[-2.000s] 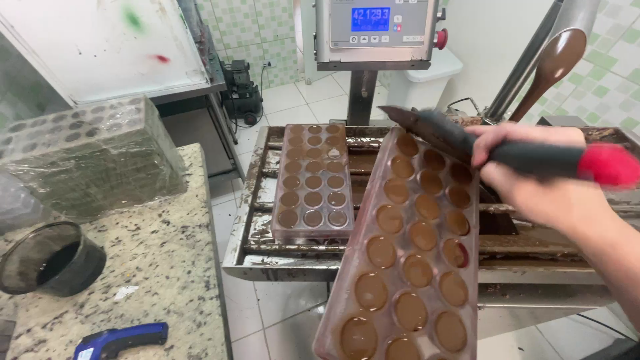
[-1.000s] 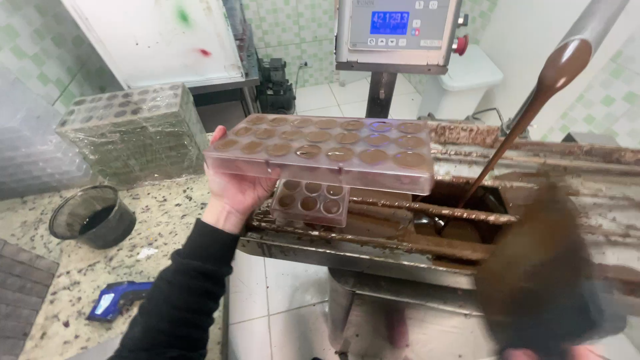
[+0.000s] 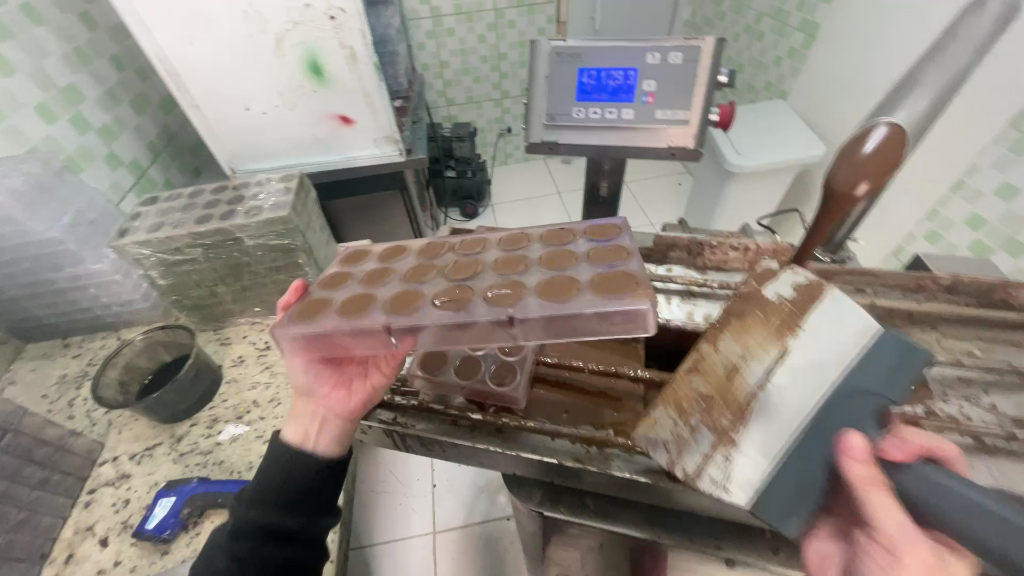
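My left hand holds a clear plastic chocolate mold from below at its left end, cavities facing up and filled with brown chocolate. A second filled mold lies partly hidden beneath it on the metal rack of the chocolate machine. My right hand grips the dark handle of a wide scraper, its metal blade smeared with chocolate and held right of the mold. Behind the scraper, melted chocolate runs down from a metal spout.
On the speckled stone counter at left stand a plastic-wrapped stack of molds, a dark tub and a blue infrared thermometer. A control panel rises behind the machine; a white bin is beyond it.
The mold, upright and lengthwise two seconds ago with the scraper at its top, has turned crosswise and lies flatter on my left hand. The scraper has moved down to the right.
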